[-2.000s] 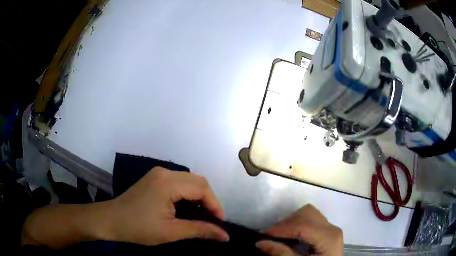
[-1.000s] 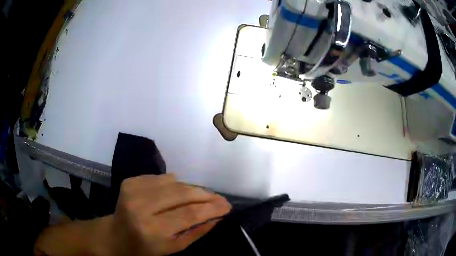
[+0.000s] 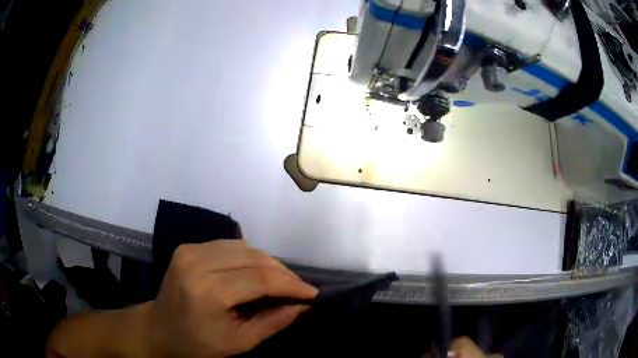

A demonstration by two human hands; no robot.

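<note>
My left hand (image 3: 217, 297) pinches a dark cloth panel (image 3: 353, 288) between thumb and fingers at the table's near edge. One end of the cloth lies up on the white table left of the hand; a narrow pointed end sticks out to the right. My right hand (image 3: 465, 347) is mostly cut off by the bottom edge, with only fingertips showing. A blurred grey blade of the scissors (image 3: 440, 297) points up from it, right of the cloth end and apart from it. The scissors' handles are hidden.
The sewing machine head (image 3: 413, 42) stands at upper right, its presser foot over the cream bed plate (image 3: 427, 168). A brown tab (image 3: 301, 173) is at the plate's corner. A plastic-wrapped packet (image 3: 600, 239) lies at the right edge. A grey ribbed strip (image 3: 490, 288) runs along the near edge.
The red-handled scissors have left the bed plate; a blade now shows at my right hand. My right hand has let go of the cloth. The view has shifted, so the machine appears further left and higher.
</note>
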